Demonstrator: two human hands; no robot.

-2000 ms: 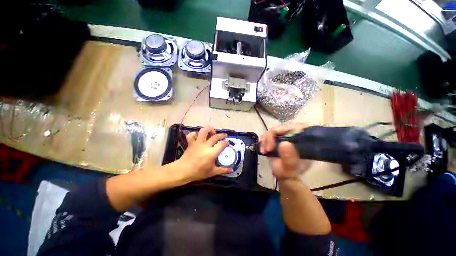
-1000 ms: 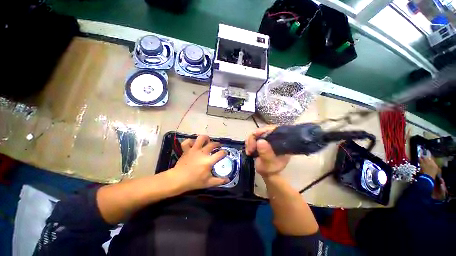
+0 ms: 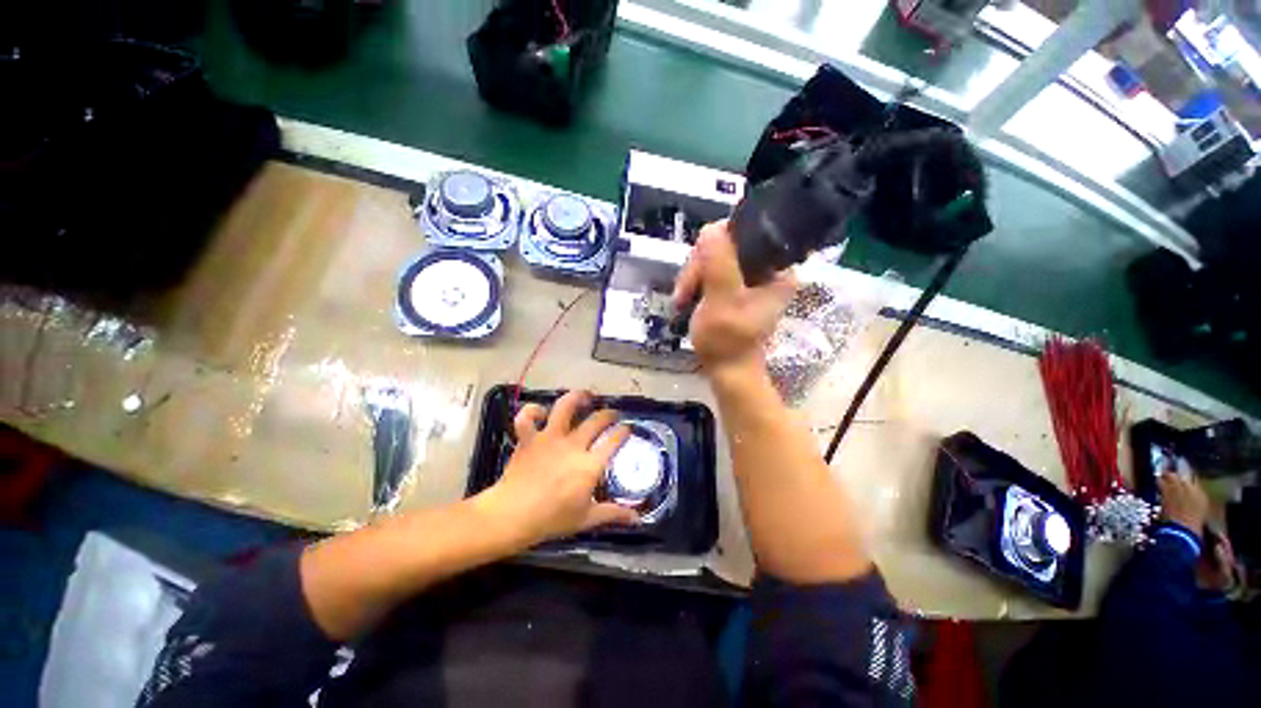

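A black front cabinet half (image 3: 692, 477) lies on the bench before me with a silvery speaker driver (image 3: 640, 468) in it, magnet up. My left hand (image 3: 560, 470) rests on the shell and the driver's left side, fingers spread, steadying it. My right hand (image 3: 733, 304) grips the black electric screwdriver (image 3: 802, 208), its tip side down at the front of the screw feeder (image 3: 664, 173). The bit is hidden by my hand. A thin red wire (image 3: 546, 339) runs from the shell toward the feeder.
Three drivers (image 3: 452, 293) sit left of the feeder, a bag of screws (image 3: 816, 332) right of it. Another shell with a driver (image 3: 961, 505) and a red wire bundle (image 3: 1081, 415) lie right. Dark shells (image 3: 111, 166) are piled left. Another person's hand (image 3: 1182, 498) shows far right.
My right hand has moved the screwdriver up and away from the driver to the screw feeder. My left hand stays on the driver. The camera view has shifted.
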